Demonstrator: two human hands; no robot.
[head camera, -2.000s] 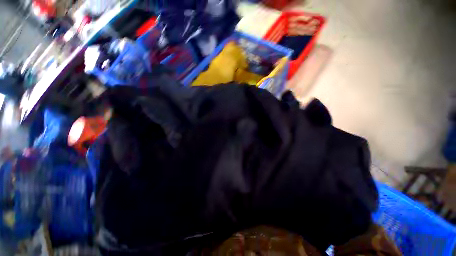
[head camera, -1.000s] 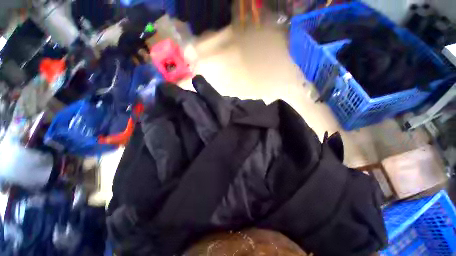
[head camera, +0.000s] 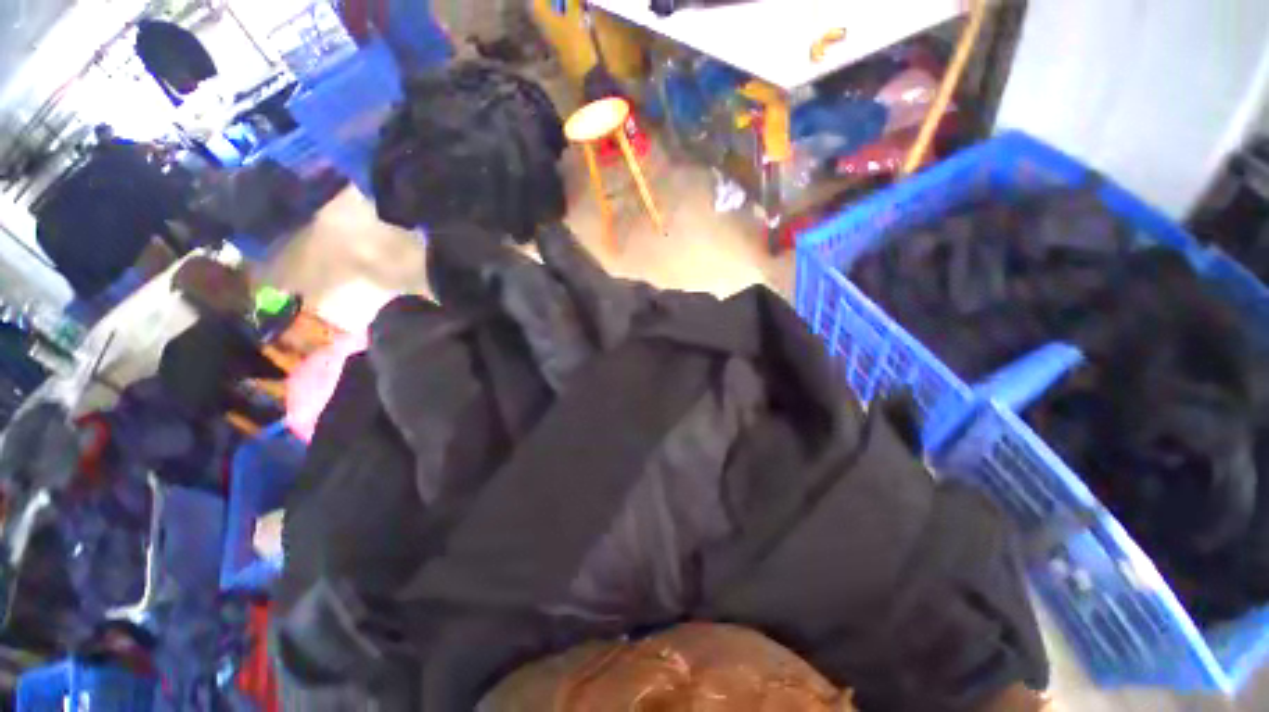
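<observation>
A large bundle of black garments (head camera: 626, 459) fills the middle and lower part of the view, held up close against my front. Its folds are loose and partly shiny, and some ends stick up at its top left. A brown, slightly glossy surface (head camera: 668, 675), seemingly my own clothing, shows below the bundle at the bottom edge. Neither of my hands can be seen; the bundle or the picture's edge hides them.
Blue crates (head camera: 1030, 494) full of black cloth stand close on the right. Ahead are a black heap (head camera: 473, 146), a round-top wooden stool (head camera: 597, 120) and a white-topped table (head camera: 793, 39). Dark cloth, blue crates and a pink stool (head camera: 323, 385) lie to the left.
The view has moved forward through the workshop. The crates on the right are nearer, and the stool, table and black heap have come into view. The black bundle is still carried in front.
</observation>
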